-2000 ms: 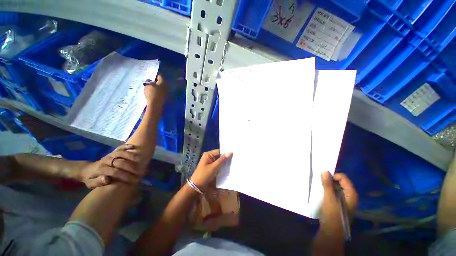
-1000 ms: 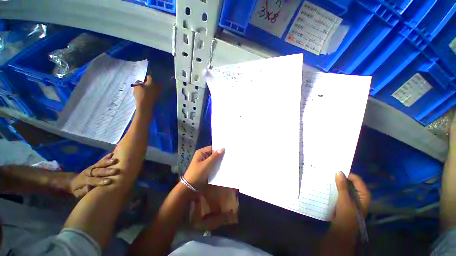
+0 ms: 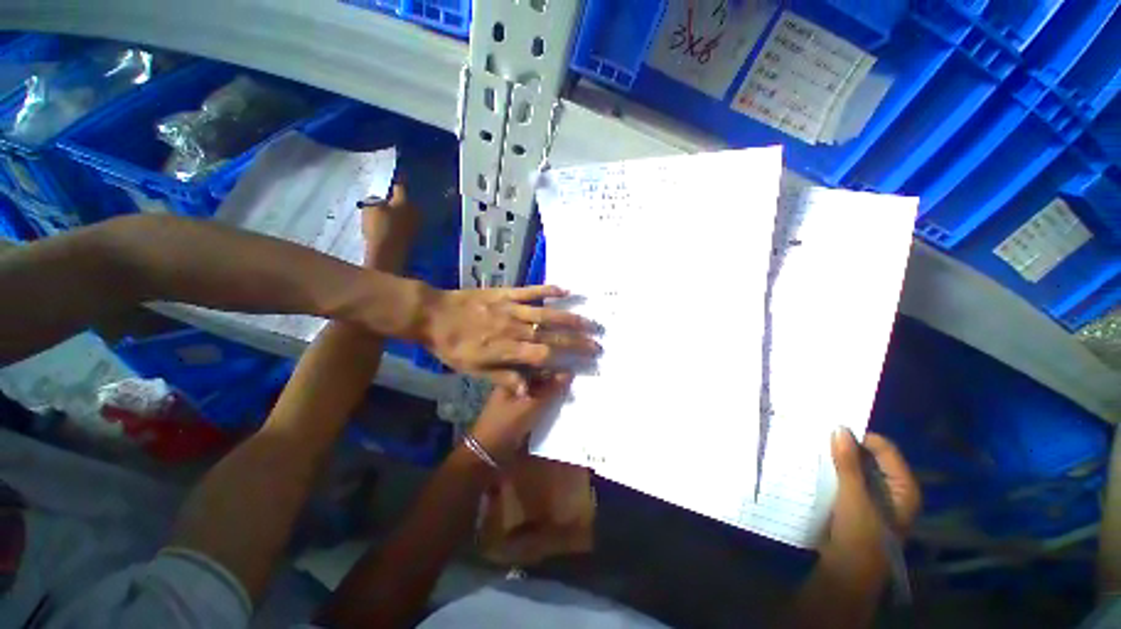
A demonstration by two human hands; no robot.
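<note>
Two overlapping white stock list sheets are held up in front of me, mostly overexposed, with faint printed rows. My left hand grips the lower left edge of the front sheet, partly hidden by another person's hand whose fingers reach over the sheet's left edge. My right hand holds the lower right edge of the rear sheet, thumb on the paper, together with a dark pen pointing down.
A slotted rack upright stands behind the sheets. Blue bins with white labels are at upper right. At left, another person's hand with a pen is at their list sheet, beside bins with bagged parts. A brown carton piece is below.
A neighbour's hand has left the other person's forearm and reached across to my front sheet. The view has shifted slightly. My hands still hold the sheets; the rear sheet is spread further right than at first.
</note>
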